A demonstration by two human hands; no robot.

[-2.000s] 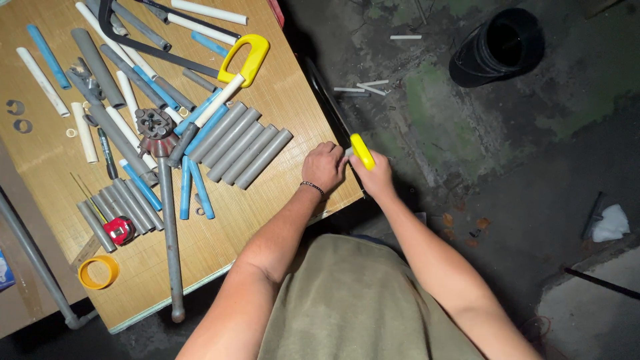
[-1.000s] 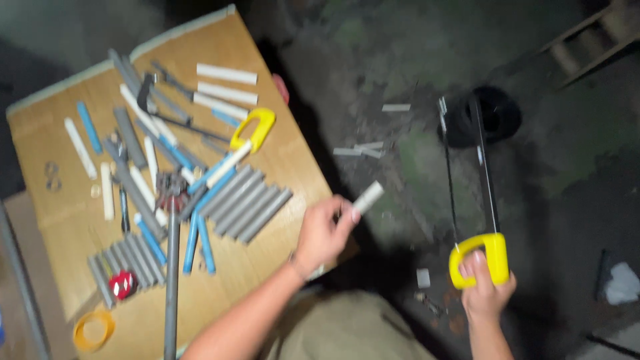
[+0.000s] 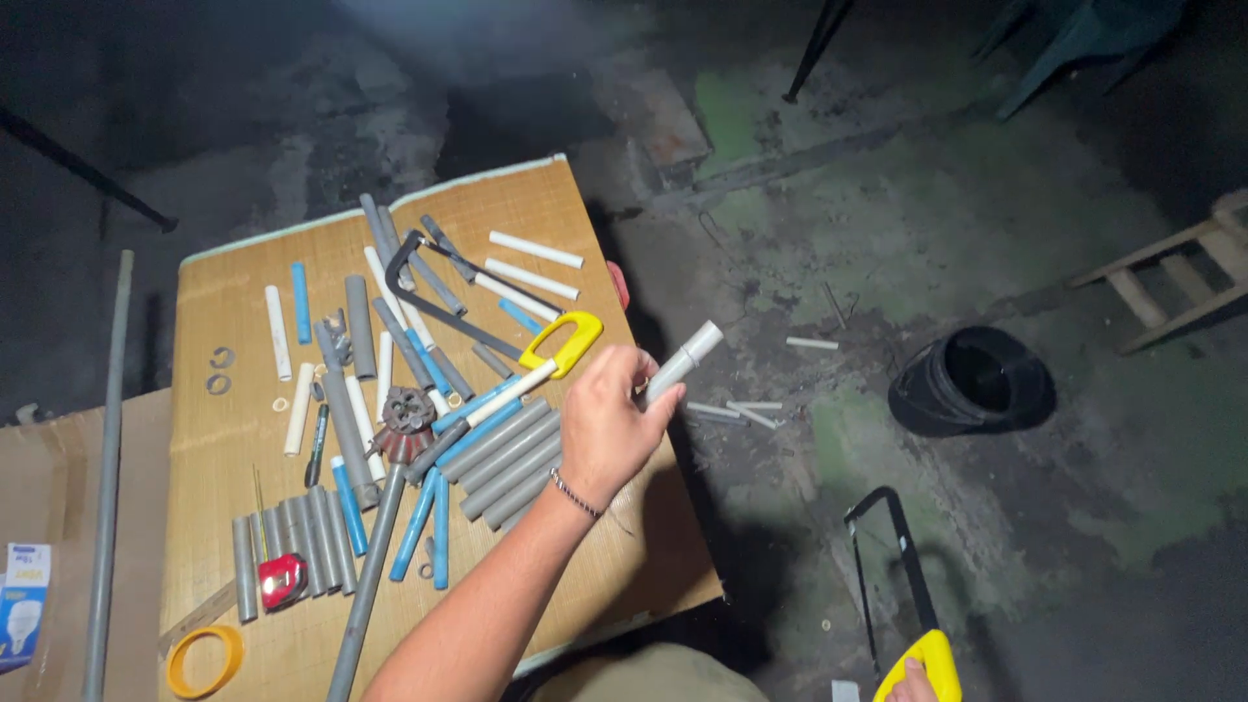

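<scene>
My left hand (image 3: 616,419), with a bracelet at the wrist, grips a short light-grey plastic pipe (image 3: 684,361) above the table's right edge. A ridge or cut line rings the pipe near its far end. At the bottom right, my right hand (image 3: 912,685) holds a hacksaw by its yellow handle (image 3: 936,663), blade and frame pointing up over the floor. A second hacksaw (image 3: 567,343) lies on the table among grey, blue and white pipe pieces. Near them rest a pipe threading die head with a long handle (image 3: 375,575), a row of grey pipes (image 3: 502,444) and a red tape measure (image 3: 283,582).
The wooden table (image 3: 585,595) also bears a yellow tape roll (image 3: 205,661) and a marker (image 3: 317,446). On the floor are a black bucket (image 3: 970,380), white pipe offcuts (image 3: 812,343) and a wooden ladder (image 3: 1170,278). A long grey pipe (image 3: 109,468) lies at the left over cardboard.
Two seconds ago both hands were close together at the table's edge. My right hand has moved away to the right with the hacksaw; my left hand has raised the pipe. The view has shifted.
</scene>
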